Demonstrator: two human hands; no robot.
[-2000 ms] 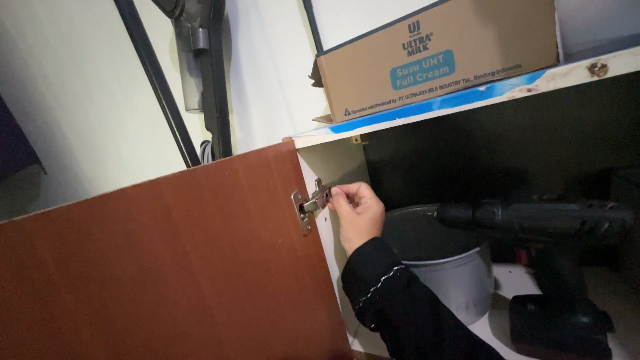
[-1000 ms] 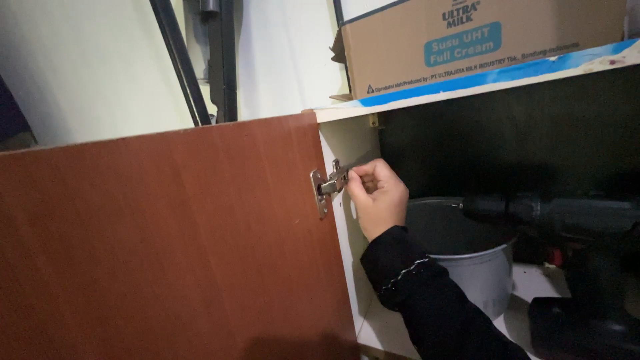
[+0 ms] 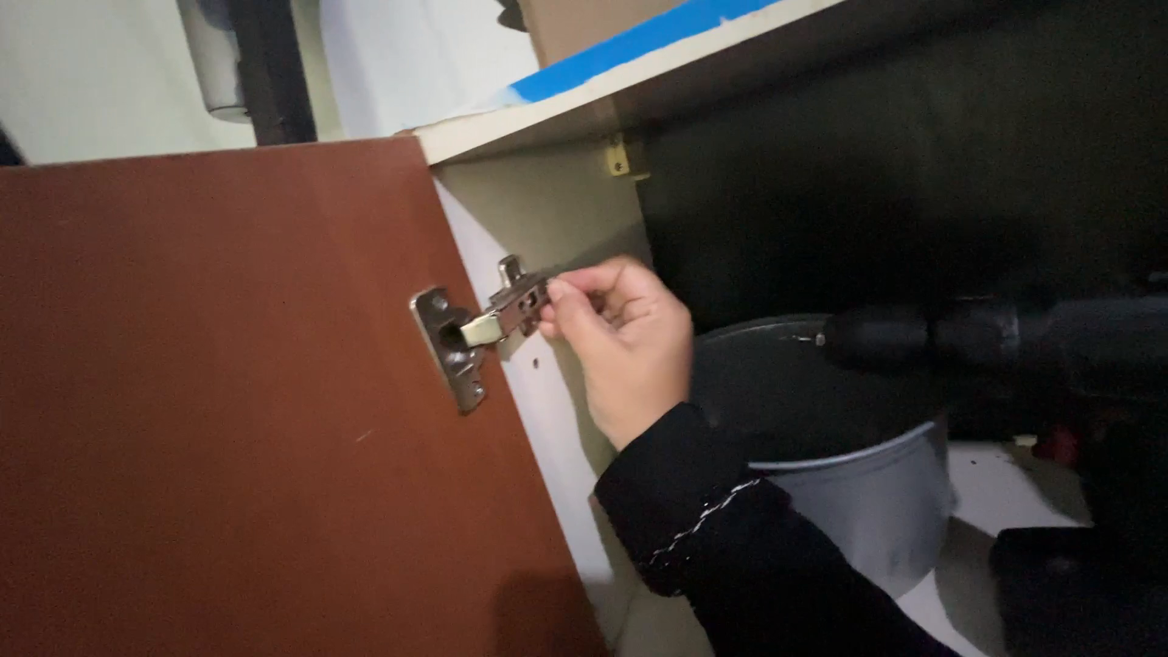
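My right hand [image 3: 630, 342], in a black sleeve with pale stitching, reaches in from the lower right. Its thumb and forefinger pinch at the rear end of a metal concealed cabinet hinge [image 3: 516, 306]. Whether a small part sits between the fingertips is hidden. The hinge's cup plate [image 3: 449, 351] lies on the reddish-brown cabinet door [image 3: 228, 392], which stands swung out to the left. Its arm reaches over to the white side panel [image 3: 557, 429], where a small hole shows below. My left hand is not in view.
Inside the cabinet, a grey pot [image 3: 858, 511] stands behind my sleeve, with a dark power drill [image 3: 995, 338] at its right. Blue tape [image 3: 639, 50] runs along the top board [image 3: 675, 68], under a cardboard box [image 3: 584, 27]. A bracket [image 3: 619, 157] sits in the upper inside corner.
The view has moved closer to the hinge, and less of the cardboard box shows. My right hand stays at the hinge's rear end with its fingers pinched.
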